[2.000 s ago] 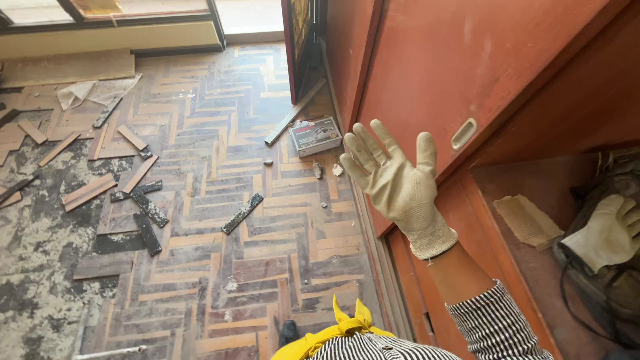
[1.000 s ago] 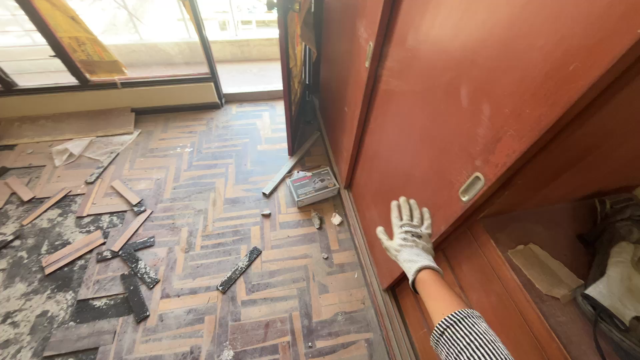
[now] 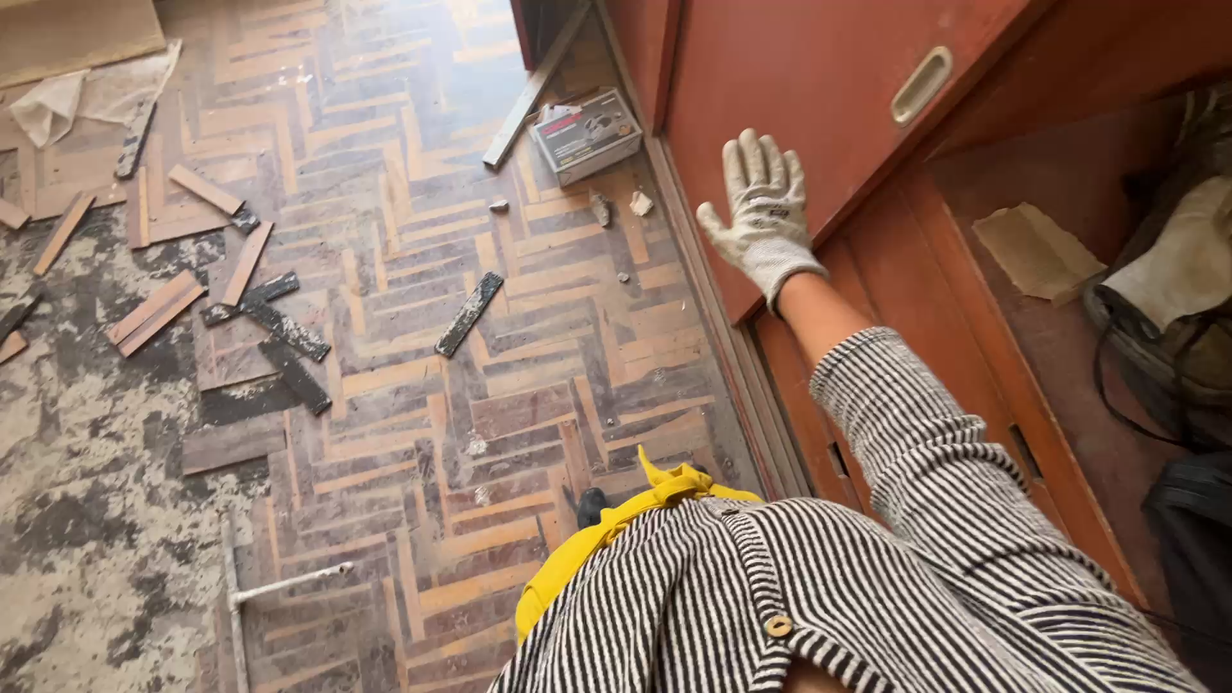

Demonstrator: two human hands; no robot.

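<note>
My right hand (image 3: 765, 207), in a white work glove, is spread flat with its back toward me and holds nothing. It is in front of the lower part of a red wooden sliding door (image 3: 789, 87); whether it touches the door, I cannot tell. Above and right of the hand, an oval finger pull (image 3: 921, 87) is set in the door. My left hand is out of view. To the left of my right hand, a cardboard box with a printed picture (image 3: 587, 140) sits on the herringbone parquet floor (image 3: 414, 231).
Loose parquet blocks (image 3: 157, 310) lie around bare, blackened subfloor (image 3: 87, 472) at left. A metal strip (image 3: 525, 101) leans or lies by the box, near small rubble. A white pipe frame (image 3: 289, 584) is low at left. The open cabinet holds torn cardboard (image 3: 1038, 252) and a bag.
My right hand has turned from palm toward me to back toward me, its fingers still apart. The view has tilted down, showing more of my striped shirt and yellow waist tie.
</note>
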